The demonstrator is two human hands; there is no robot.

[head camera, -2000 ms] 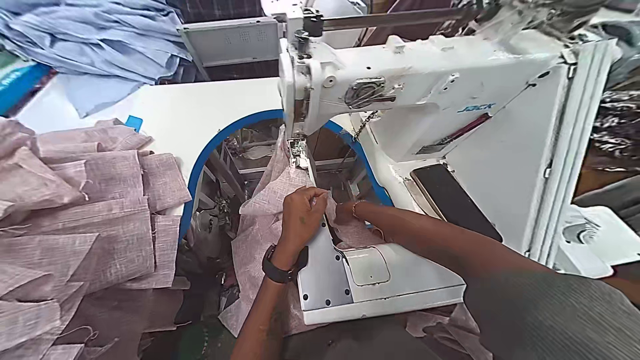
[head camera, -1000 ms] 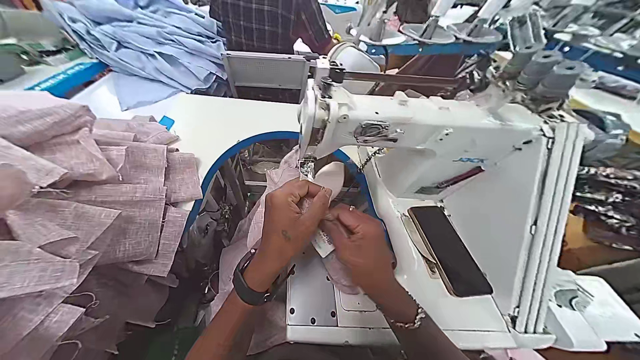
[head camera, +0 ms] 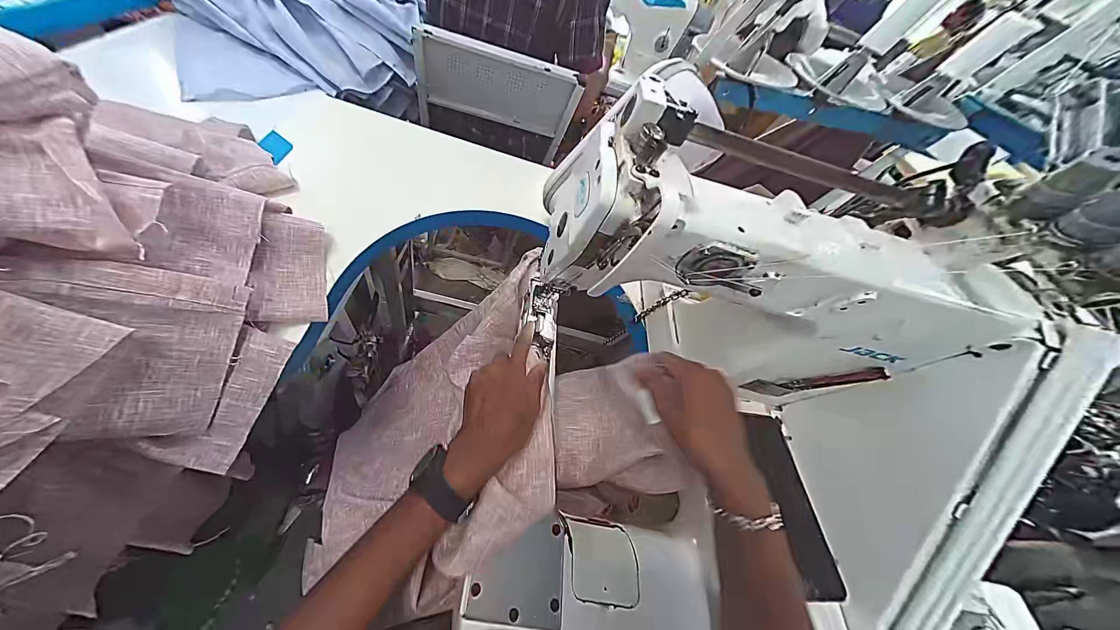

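Observation:
A white Jack sewing machine [head camera: 787, 262] with a narrow arm bed stands at centre right. Pinkish linen-like cloth [head camera: 394, 446] drapes over both sides of the bed, its upper end by the presser foot [head camera: 544, 319]. My left hand [head camera: 500, 407], with a dark watch at the wrist, presses the cloth onto the bed just below the foot, index finger pointing at it. My right hand [head camera: 696, 411], a bracelet at its wrist, is right of the bed and blurred, its fingers closed on the cloth's upper right edge. A small white piece shows at those fingers.
Stacked pinkish cloth pieces [head camera: 175, 306] lie at left on the white table [head camera: 376, 166], whose blue-edged cutout [head camera: 437, 219] surrounds the bed. Light blue cloth [head camera: 289, 44] lies behind. A dark phone [head camera: 792, 507] rests at right. A person in checked clothing [head camera: 516, 31] is beyond.
My hands, together below the foot one second ago, are now apart: the left at the foot, the right out to the right with cloth. Cloth now spreads right of the bed. The view has shifted.

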